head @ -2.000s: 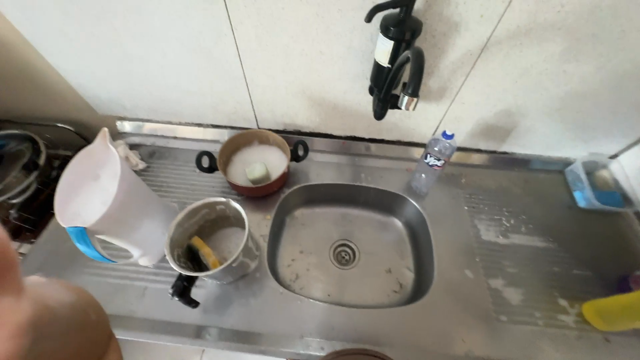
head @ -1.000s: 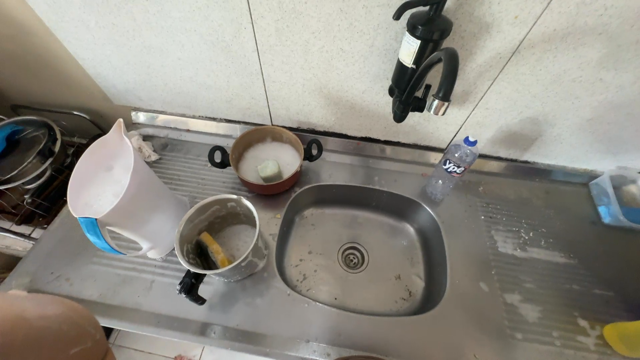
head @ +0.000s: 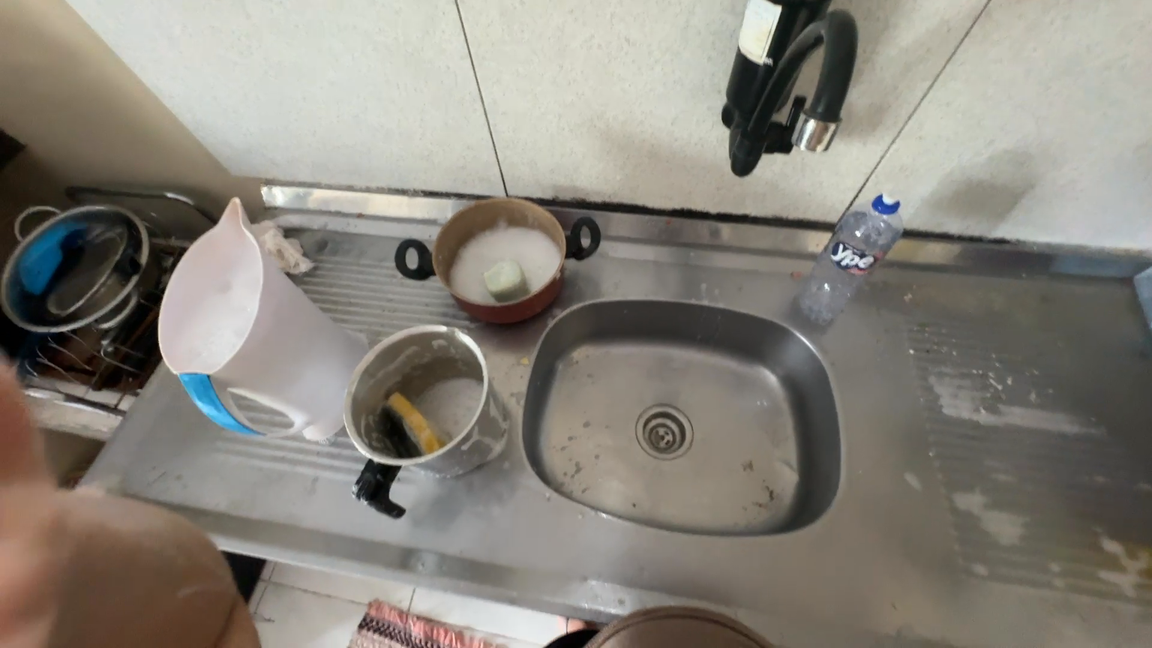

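Blurred and close to the camera, my left hand (head: 117,567) fills the lower left corner; its fingers are cut off by the edge, and it touches nothing visible. My right hand is out of view. Nearest to the left hand stands a white plastic pitcher (head: 306,342) with a blue handle. Beside it, an aluminium pot (head: 495,432) with a black handle holds a yellow sponge (head: 414,423) and cloudy liquid. Behind, a brown two-handled pot (head: 508,310) contains white suds and a pale green block (head: 506,282), which looks like soap.
A steel sink basin (head: 630,486) sits right of the pots, below a black faucet (head: 832,81). A Ypê detergent bottle (head: 841,261) stands behind its right corner. At far left, a lidded pot (head: 76,270) rests on a rack. A brown round object (head: 675,630) lies at the bottom edge.
The pitcher, pots and bottle keep their places on the counter. My left hand reaches higher up the left edge than one second ago. The view has shifted, and the yellow object at far right has left it.
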